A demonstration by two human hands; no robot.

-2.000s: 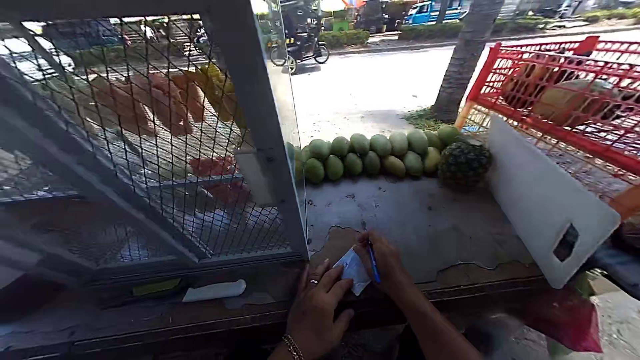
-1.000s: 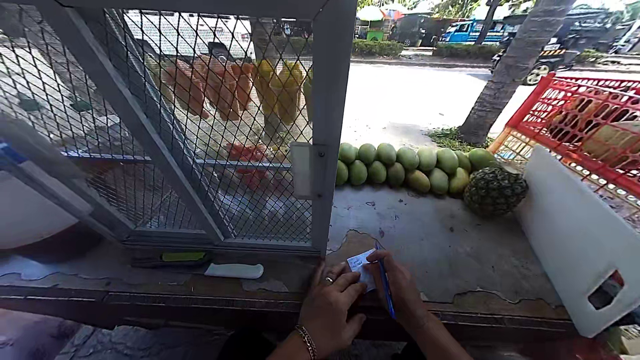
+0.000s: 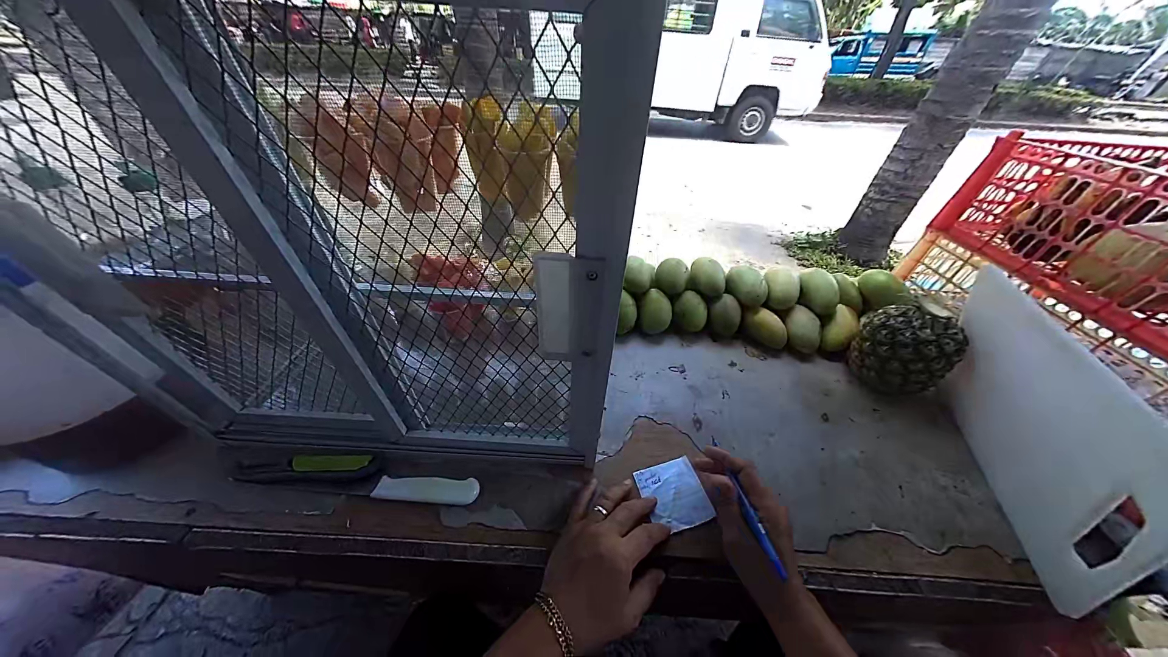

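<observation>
A small piece of white paper (image 3: pixel 677 497) with blue handwriting lies on the worn counter near its front edge. My left hand (image 3: pixel 607 557), with a ring and a chain bracelet, rests flat with its fingertips on the paper's left side. In my right hand (image 3: pixel 748 511) is a blue pen (image 3: pixel 759 529), held at the paper's right side, its lower end towards me. Left of my hands lie a white-handled knife (image 3: pixel 427 490) and a dark object with a green part (image 3: pixel 330 464).
A mesh-doored display case (image 3: pixel 598 228) holding cut fruit stands at left. Green mangoes (image 3: pixel 707 312) line the counter's back, beside a pineapple (image 3: pixel 909 347). A white cutting board (image 3: pixel 1049 438) leans at right by a red plastic crate (image 3: pixel 1049 219). Beyond are a tree trunk (image 3: pixel 935 137) and a white van (image 3: pixel 730 55).
The pen stays in my right hand and my left hand stays on the paper. A white van now stands beyond the mangoes, further right than a second ago. The view has shifted.
</observation>
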